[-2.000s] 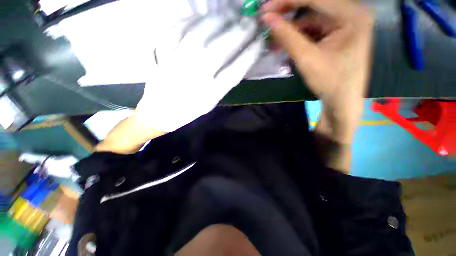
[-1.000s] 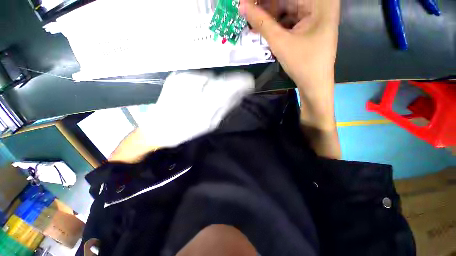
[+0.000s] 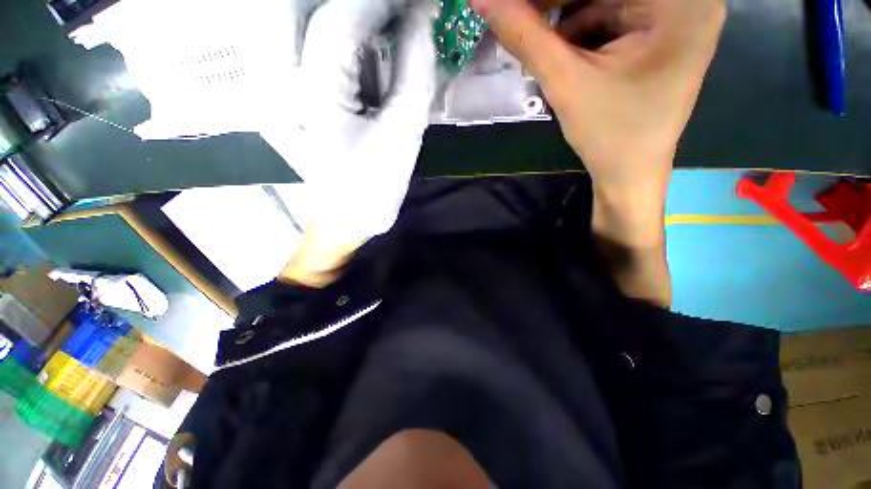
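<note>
A green circuit board (image 3: 458,36) lies at the top edge, over the end of a white housing (image 3: 492,93) on the dark bench. My left hand (image 3: 377,105), in a white glove, is at the board's left side with fingers curled; its fingertips are cut off or blend with the housing. My bare right hand (image 3: 621,76) is at the board's right side, thumb and finger bent towards its edge. What the right fingers hold is hidden by the hand and the frame's edge.
More white housings (image 3: 205,67) lie on the bench (image 3: 745,95) at the left. A blue-handled tool (image 3: 829,57) lies at the upper right. A solder reel (image 3: 33,107) with thin wire is at the left. A red stool (image 3: 812,224) stands right of me.
My gloved left hand has moved up from the bench's front edge to the board's left side. My right hand stays near the board. The view has shifted slightly.
</note>
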